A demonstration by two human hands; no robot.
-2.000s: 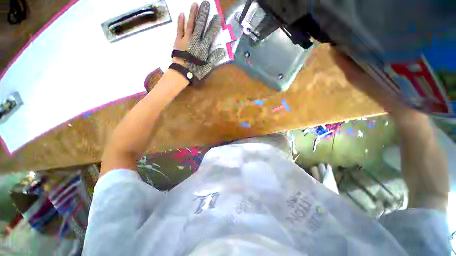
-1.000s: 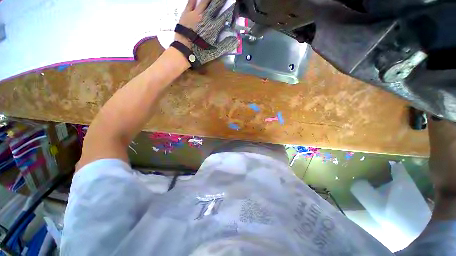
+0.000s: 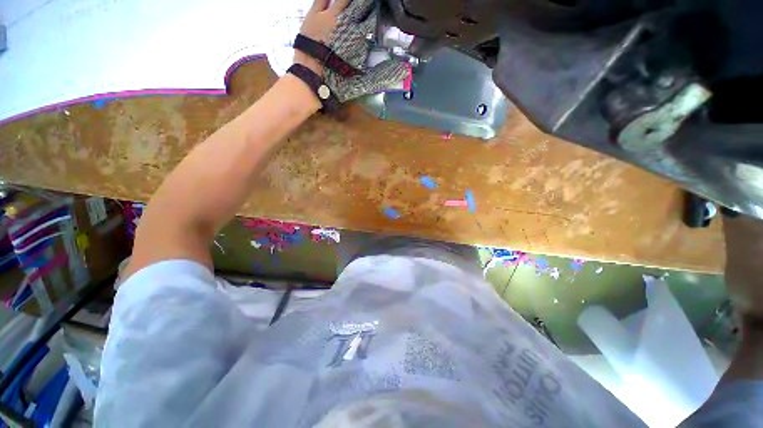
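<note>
My left hand (image 3: 347,54), in a grey mesh glove with dark wrist straps, lies on the edge of the fabric lay (image 3: 125,50), a white sheet with a pink edge. Its upper fingers are cut off by the frame's top. The dark body of the cloth cutting machine (image 3: 586,75) fills the upper right. Its grey metal base plate (image 3: 452,92) lies on the table just right of the glove. My right hand is hidden behind the machine; only the forearm shows at the right edge.
Small blue and pink scraps (image 3: 428,182) lie on the brown wooden table (image 3: 335,171). More scraps (image 3: 280,236) litter the green floor below. A white sheet-like piece (image 3: 657,334) is at the lower right. Striped cloth bundles (image 3: 42,238) stand at the lower left.
The view has shifted right and nearer since the oldest frame, and the lay weights are out of view. The machine body now covers more of the upper right. Since one second ago little has moved.
</note>
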